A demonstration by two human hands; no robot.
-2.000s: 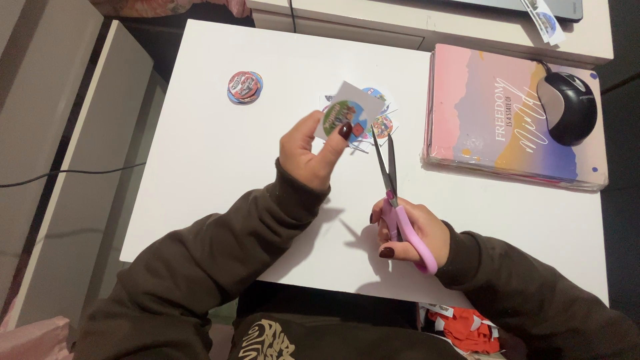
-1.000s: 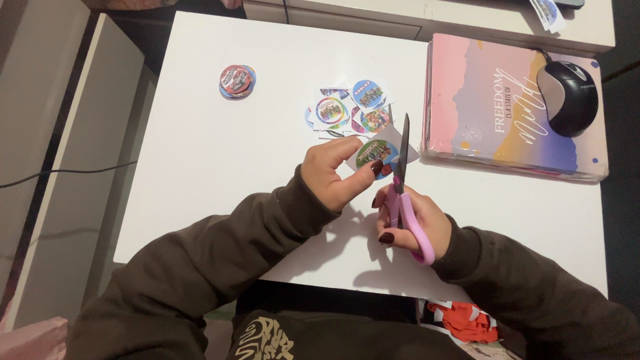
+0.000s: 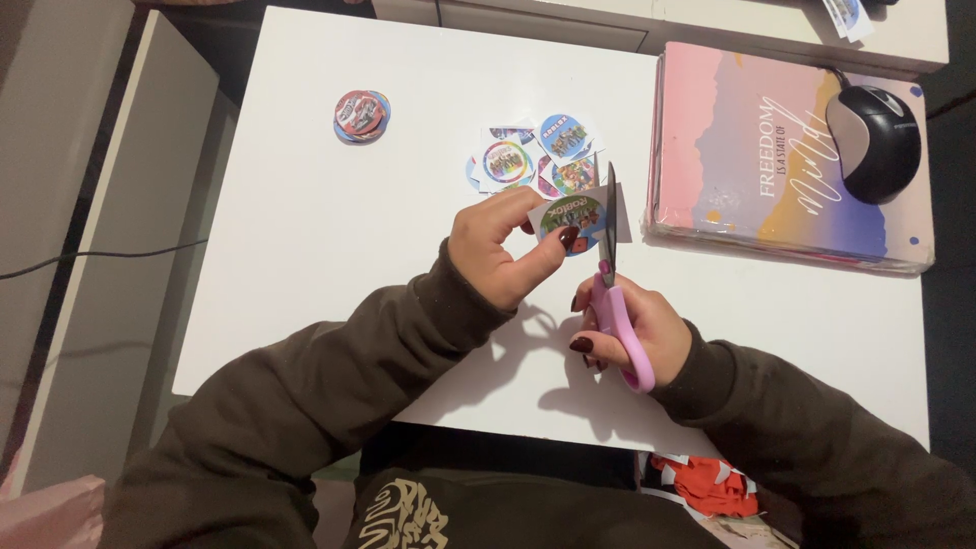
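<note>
My left hand [image 3: 503, 248] pinches a paper piece with a round printed picture [image 3: 576, 213] between thumb and fingers. In my right hand [image 3: 637, 328] is a pair of scissors with pink handles [image 3: 627, 335]; its dark blades lie across the right side of the paper, near the circle's edge. Just beyond, several paper pieces with round printed pictures [image 3: 505, 162] lie in a loose, overlapping heap on the white table [image 3: 290, 252]. Farther left on the table rests a small stack of cut-out paper discs [image 3: 361, 116], red and blue.
On the right lies a plastic-wrapped notebook stack [image 3: 732, 152] with a black and grey computer mouse [image 3: 877, 141] on top. Behind the table, more paper pieces [image 3: 848, 19] lie on a light-coloured ledge. Paper scraps and red material [image 3: 713, 484] sit below the near edge.
My left hand has moved toward me with the paper, uncovering more of the heap. The scissor blades, clear of the paper two seconds ago, now lie across its right side.
</note>
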